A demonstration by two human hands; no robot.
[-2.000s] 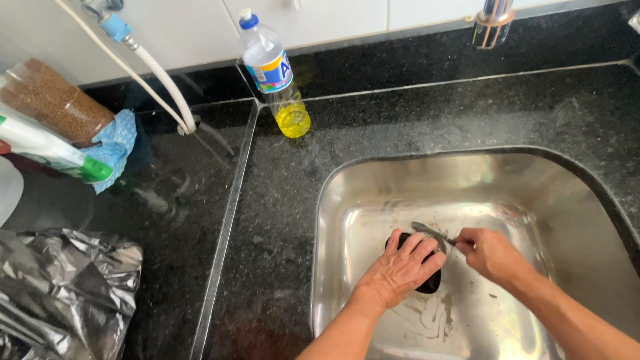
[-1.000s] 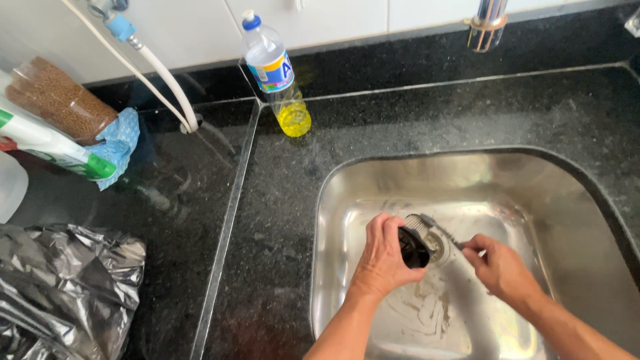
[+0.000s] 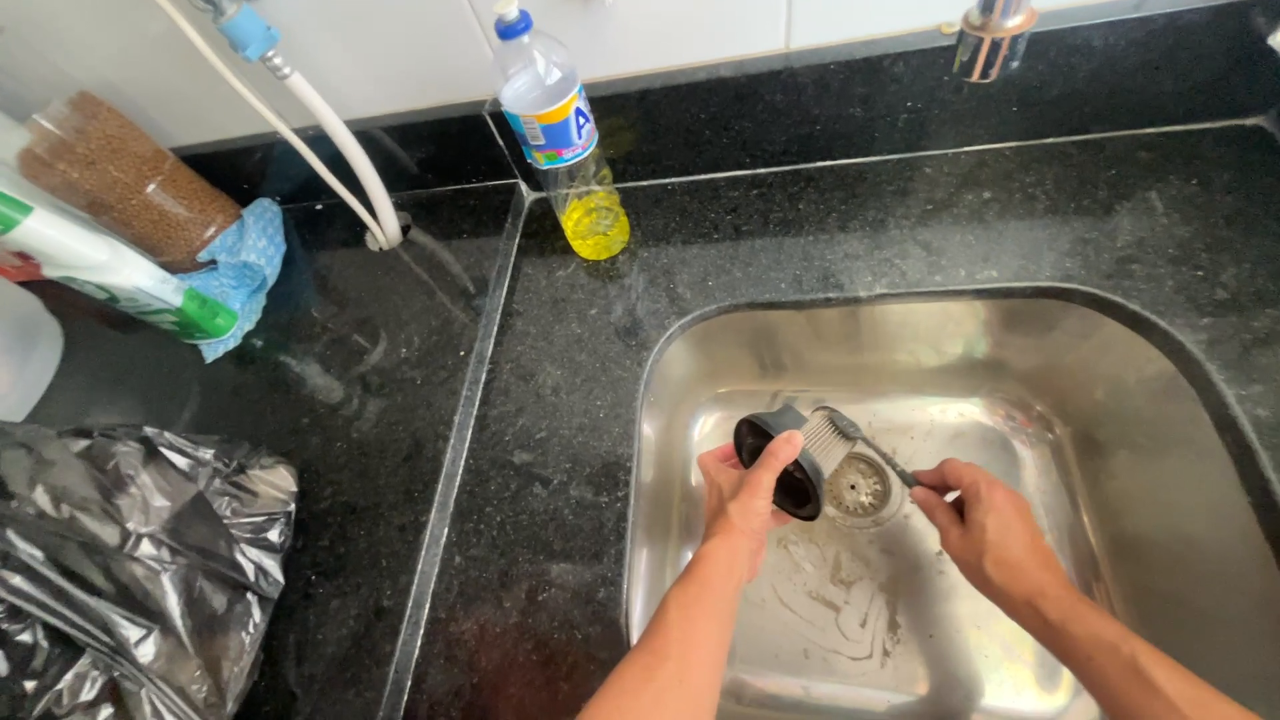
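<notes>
Over the stainless steel sink (image 3: 1075,520), my left hand (image 3: 745,490) grips the dark rim of a pleated filter (image 3: 828,446), probably a vacuum cleaner's. The rim's dark hollow side is turned toward me and the pale pleats point to the right. My right hand (image 3: 975,515) holds the thin handle of a small dark brush (image 3: 885,455), whose head lies against the pleats. Its bristles cannot be made out. Below the filter is the metal drain strainer (image 3: 858,487), with grey-brown dirt smeared on the sink floor in front of it.
A bottle with yellow liquid (image 3: 597,222) stands behind the sink on the black stone counter (image 3: 560,420). At left are a black plastic bag (image 3: 150,560), a white and green bottle (image 3: 110,270), a blue cloth (image 3: 250,250) and a white hose (image 3: 345,150). A faucet spout (image 3: 993,40) hangs above.
The filter has turned in my left hand, so its hollow rim and pale pleats now show, where two seconds ago the hand covered most of it. The brush has stayed beside it.
</notes>
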